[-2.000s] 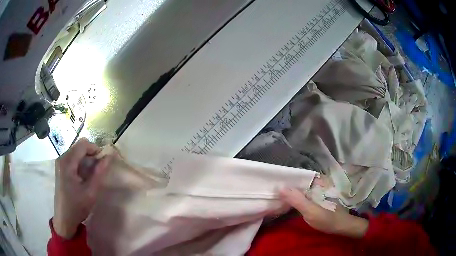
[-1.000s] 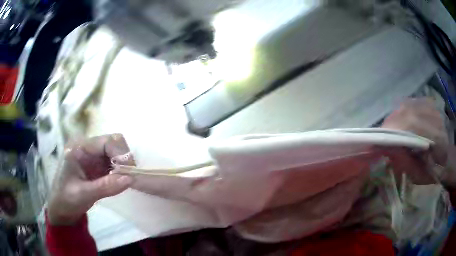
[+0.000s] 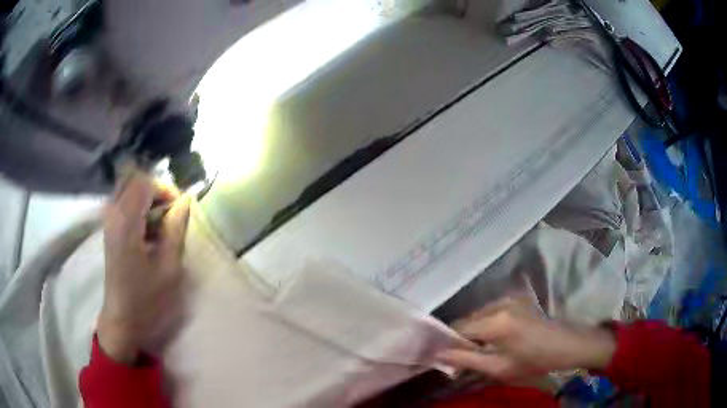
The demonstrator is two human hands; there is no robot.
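Observation:
A large pale beige garment panel [image 3: 263, 343] lies across the near part of the machine table. My left hand [image 3: 151, 247] pinches its upper left edge close to the needle area [image 3: 171, 171], under the lamp glow; the fingertips partly hide the needle and presser foot. My right hand [image 3: 510, 339] is slightly blurred and holds the panel's right end between thumb and fingers, near the table's front edge. A raised fold or seam runs along the cloth between the hands.
The sewing machine head [image 3: 72, 103] fills the upper left. A printed scale [image 3: 494, 199] runs along the table. Scissors [image 3: 638, 76] lie at the upper right, beside a stack of small beige pieces [image 3: 550, 24]. Crumpled beige cloth [image 3: 590, 247] is below right; blue scraps lie beyond.
My left hand has moved from the open left side up to the needle area with the cloth edge. My right hand has moved lower and left, still holding its end. The view has shifted.

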